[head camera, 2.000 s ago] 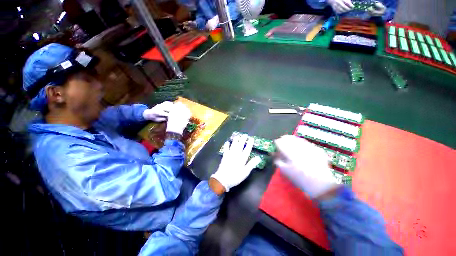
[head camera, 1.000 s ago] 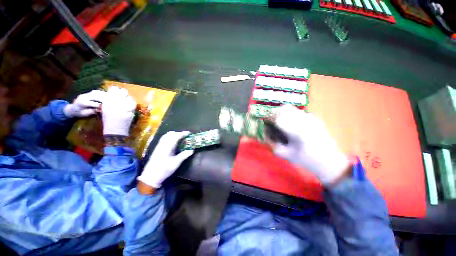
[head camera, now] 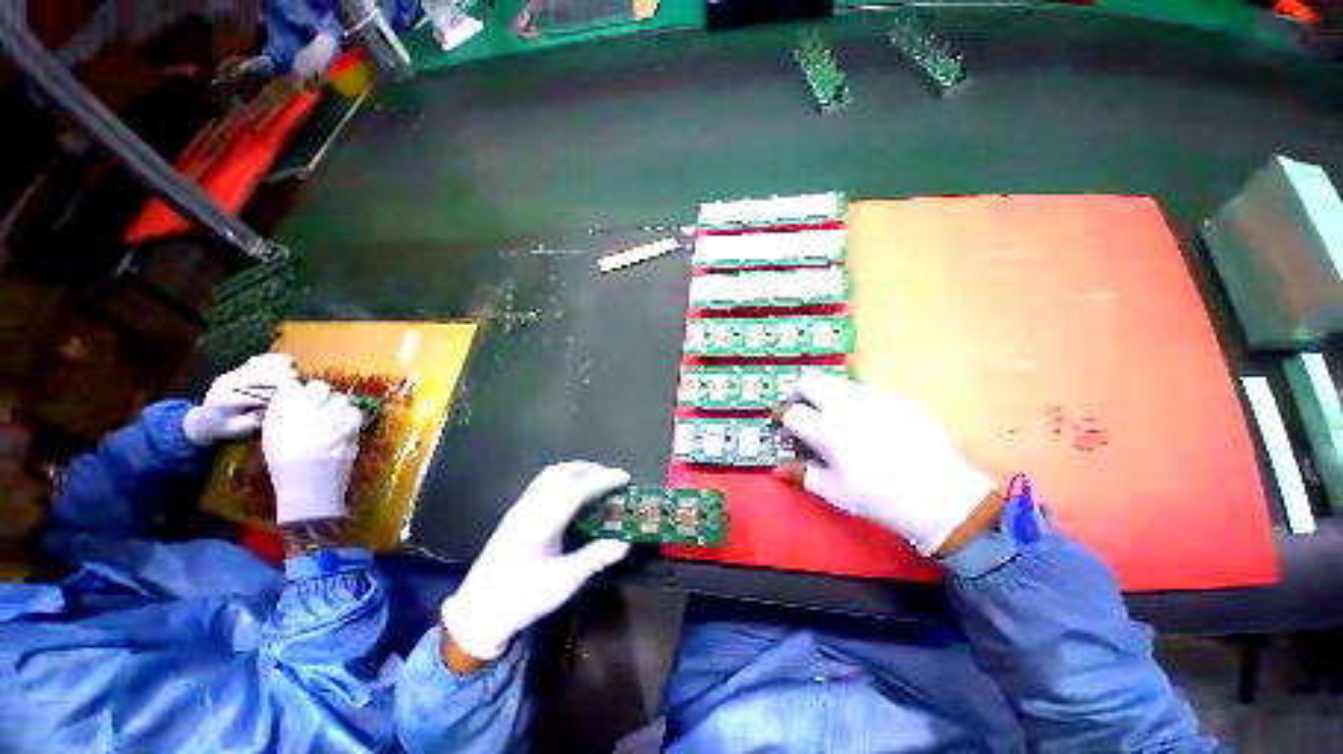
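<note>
My left hand, in a white glove, holds a green circuit board by its left end, over the lower left edge of the red-orange mat. My right hand, gloved with bare fingertips showing, grips the right end of another board, lowest in the column on the mat. Above it lie two uncovered boards with silvery parts. Above those are three covered boards with white strips along them. My right fingers hide part of the board they touch.
A neighbour's gloved hands work over a yellow tray at left. A short cream strip lies left of the boards. A pale green block and loose strips are at right. Two boards lie at the back.
The view has shifted. The board in my right hand has moved from the air onto the mat, below the others. My left hand has brought its board right, to the mat's edge.
</note>
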